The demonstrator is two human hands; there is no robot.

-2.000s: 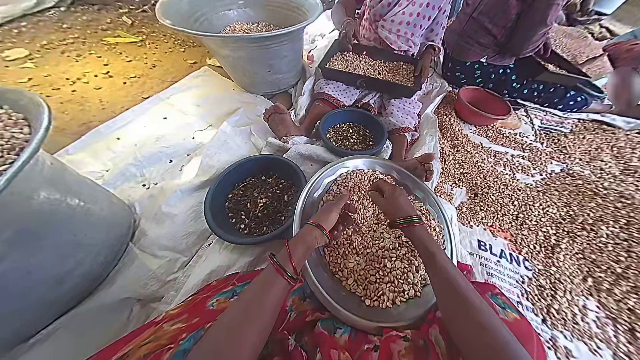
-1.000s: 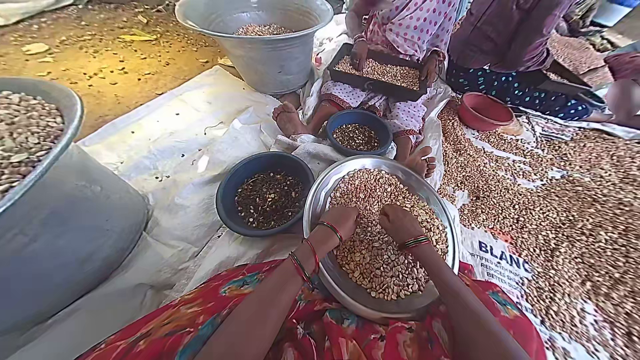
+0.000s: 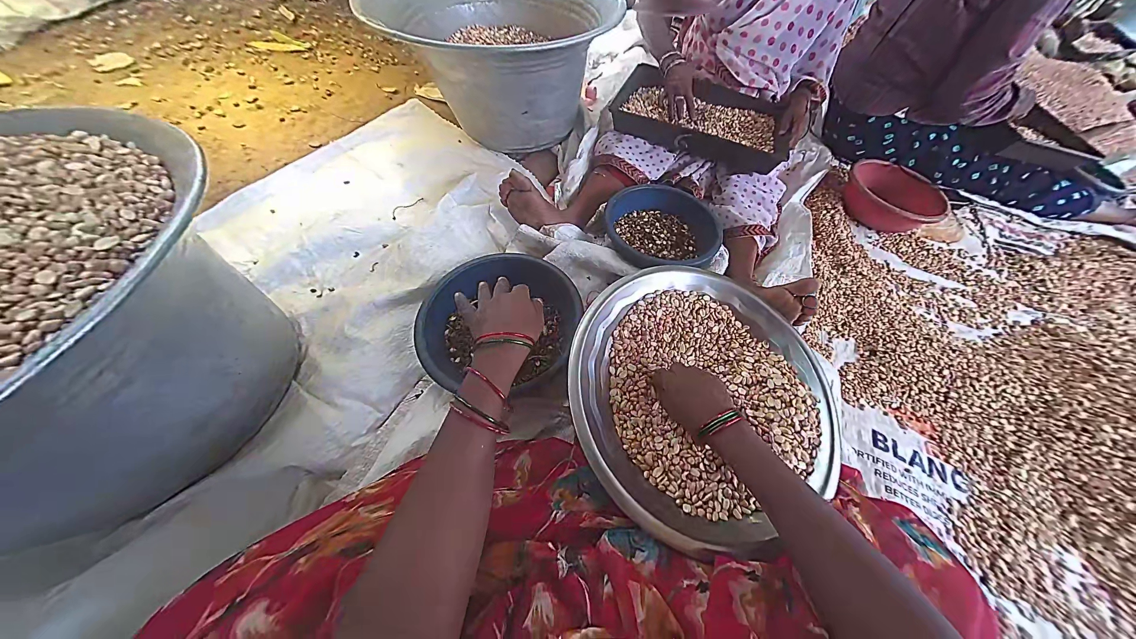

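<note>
My left hand (image 3: 501, 315) is over the near blue plastic bowl (image 3: 432, 342), its fingers spread above dark seeds or bits. Whether anything is in its palm is hidden. My right hand (image 3: 690, 396) rests on the pale seeds (image 3: 710, 342) in a round steel tray (image 3: 588, 390), its fingers hidden beneath it. The tray lies partly on the red patterned cloth over my lap, close beside the blue bowl.
A large metal tub (image 3: 177, 382) of seeds stands at left, another metal tub (image 3: 510, 89) behind. A person holds a black tray (image 3: 701, 146) near a second blue bowl (image 3: 621, 240). A red bowl (image 3: 895, 195) sits by seeds spread on sheeting (image 3: 1021, 390).
My left hand has moved left from the steel tray to the near blue bowl, and its fingers have spread. My right hand has stayed at the seeds in the tray.
</note>
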